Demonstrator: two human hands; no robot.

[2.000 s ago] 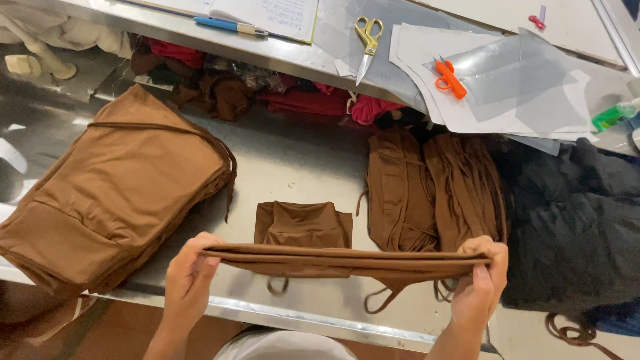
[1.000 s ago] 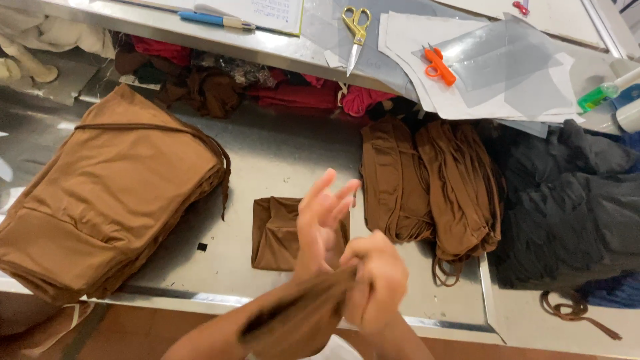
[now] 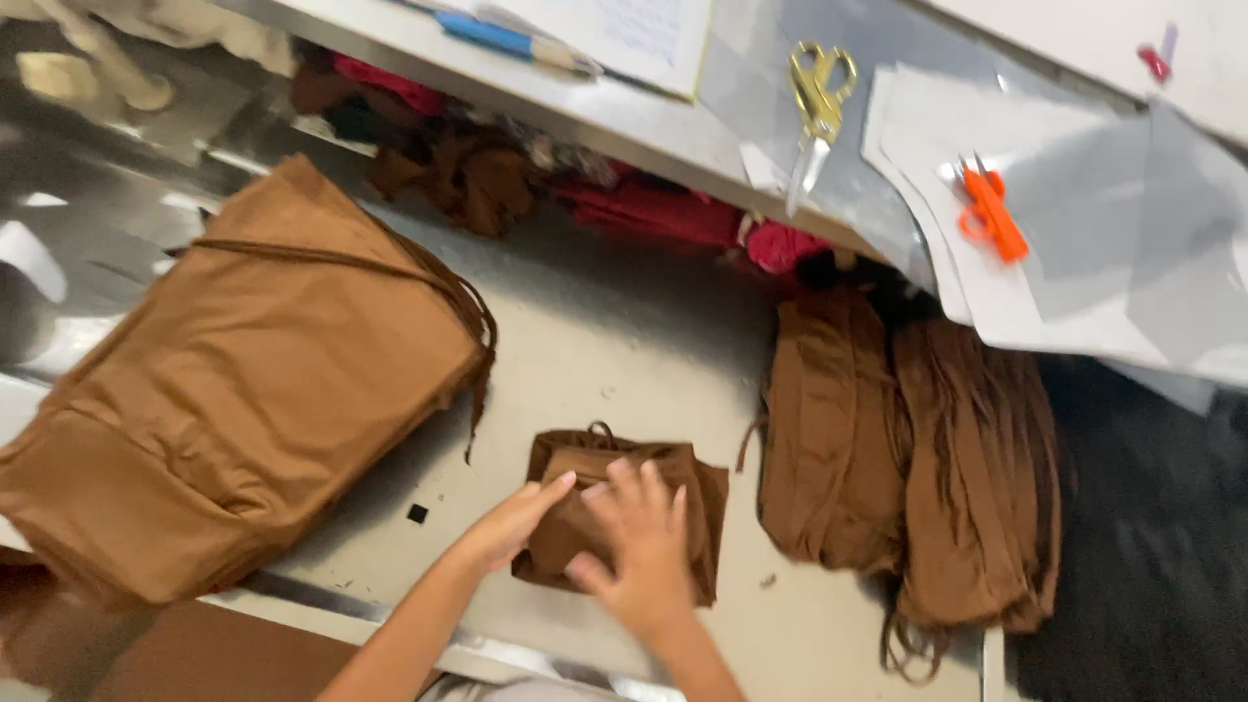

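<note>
Both hands are on a small folded stack of brown fabric (image 3: 697, 497) near the front middle of the metal table. At its left side lies my left hand (image 3: 522, 517), its thumb and fingers over the cloth edge. My right hand (image 3: 639, 536), slightly blurred, rests over the middle with its fingers spread. A thin loop of cord sticks up at the stack's far edge. To the left is a large pile of brown garments (image 3: 292, 361) with a cord across it. Two bundles of folded brown garments, one (image 3: 834, 439) beside the other (image 3: 975, 478), lie to the right.
Black fabric (image 3: 1141, 526) lies at the far right. On the raised shelf are gold-handled scissors (image 3: 819, 107), orange thread snips (image 3: 993, 214), paper pattern sheets (image 3: 907, 195), a blue pen (image 3: 487, 34) and a notebook (image 3: 643, 39). Red fabric (image 3: 663, 210) is under the shelf edge.
The brown piece that was stretched between my hands, then gathered in them, now lies on the small stack. Both hands have moved down onto it, and my fingers have spread.
</note>
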